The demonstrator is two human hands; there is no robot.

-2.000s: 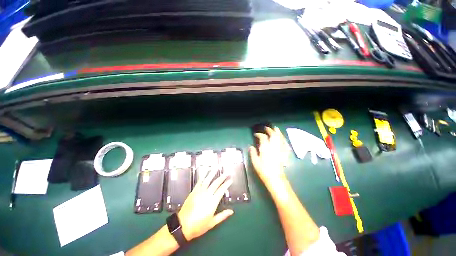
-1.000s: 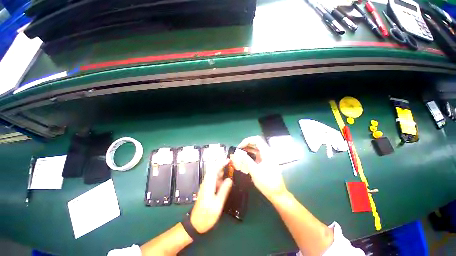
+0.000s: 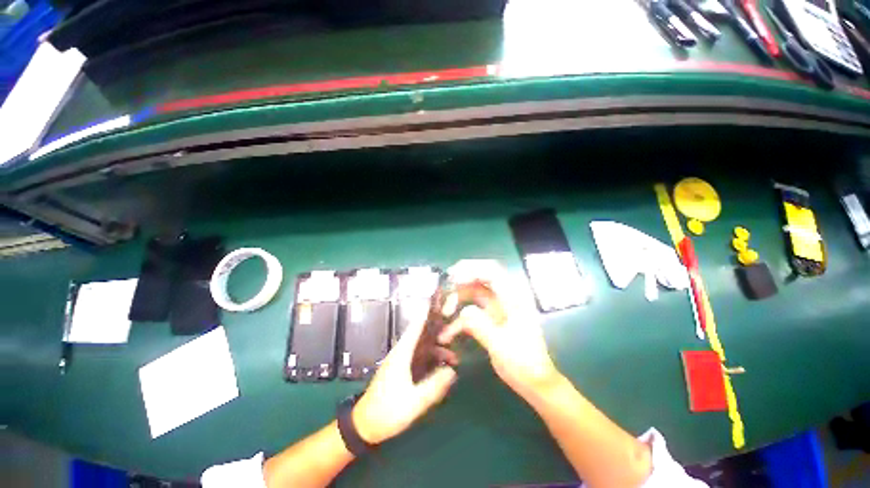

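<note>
My left hand [image 3: 401, 386], with a black wristband, holds a dark phone screen assembly [image 3: 432, 345] at the centre, tilted up from the bench. My right hand [image 3: 506, 334] is on its upper end, fingers bent; the fingertips are blurred. A pale glare patch lies behind the fingers. Three phone screen assemblies [image 3: 314, 341] lie side by side to the left, pale metal patches at the top; the rightmost is partly hidden by my left hand. Another phone screen assembly [image 3: 542, 238] lies alone behind and right of my right hand, its lower part shining white.
Left are a tape roll [image 3: 219, 279], black pouches [image 3: 198, 286] and paper slips [image 3: 191, 381]. Right are a white cloth [image 3: 630, 255], red pad [image 3: 705, 381], yellow tape strip [image 3: 732, 410], yellow discs [image 3: 697, 200] and a black block [image 3: 757, 281]. A raised shelf edge [image 3: 420, 100] crosses behind.
Both hands have come together at the centre. The rightmost assembly of the row of four was picked up, leaving three. The lone assembly behind was uncovered. The view has shifted slightly.
</note>
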